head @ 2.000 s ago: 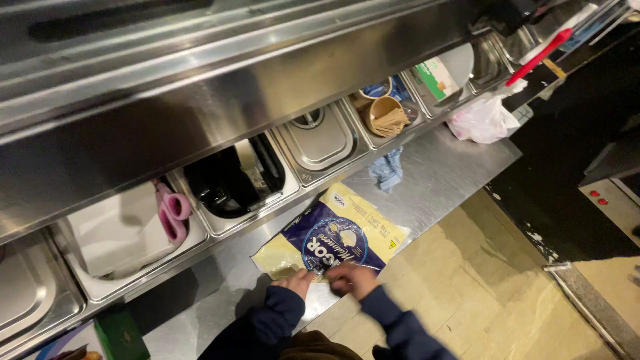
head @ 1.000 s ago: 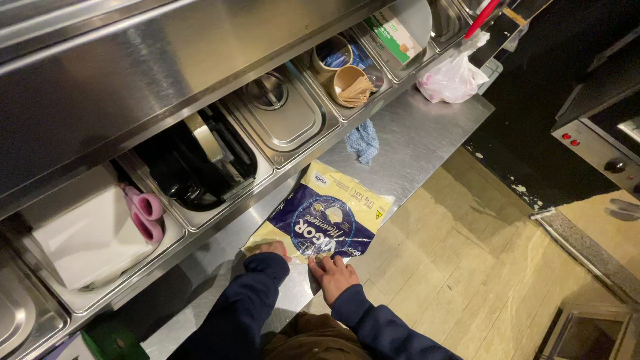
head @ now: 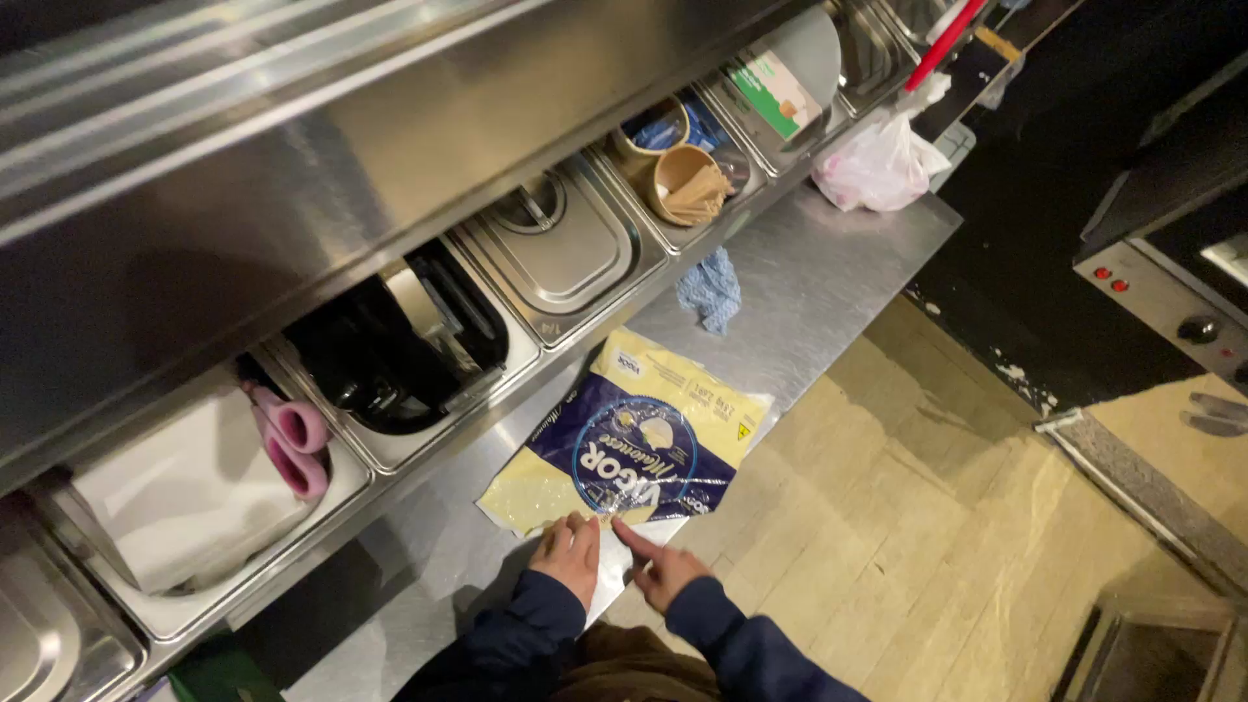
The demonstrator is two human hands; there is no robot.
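Note:
A yellow and dark blue plastic pouch of Vigor mayonnaise (head: 634, 434) lies flat on the stainless steel counter (head: 780, 273), its right corner at the counter's front edge. At the pouch's near edge, my left hand (head: 568, 558) rests with the fingertips on the plastic. My right hand (head: 663, 565) is just beside it, index finger extended to the same edge and the other fingers curled. Whether either hand pinches the plastic is not clear. Beyond the pouch lies a crumpled blue cloth (head: 712, 291).
Steel pans line the back, holding pink-handled scissors (head: 292, 439), black containers (head: 390, 361), a steel lid (head: 561, 234) and a paper cup of wooden sticks (head: 690, 185). A knotted plastic bag (head: 877, 166) sits at the counter's far end. An appliance with red buttons (head: 1160, 292) stands right.
The view has shifted since two seconds ago. My right hand, blurred over the pouch's near part then, is now at its near edge beside my left hand.

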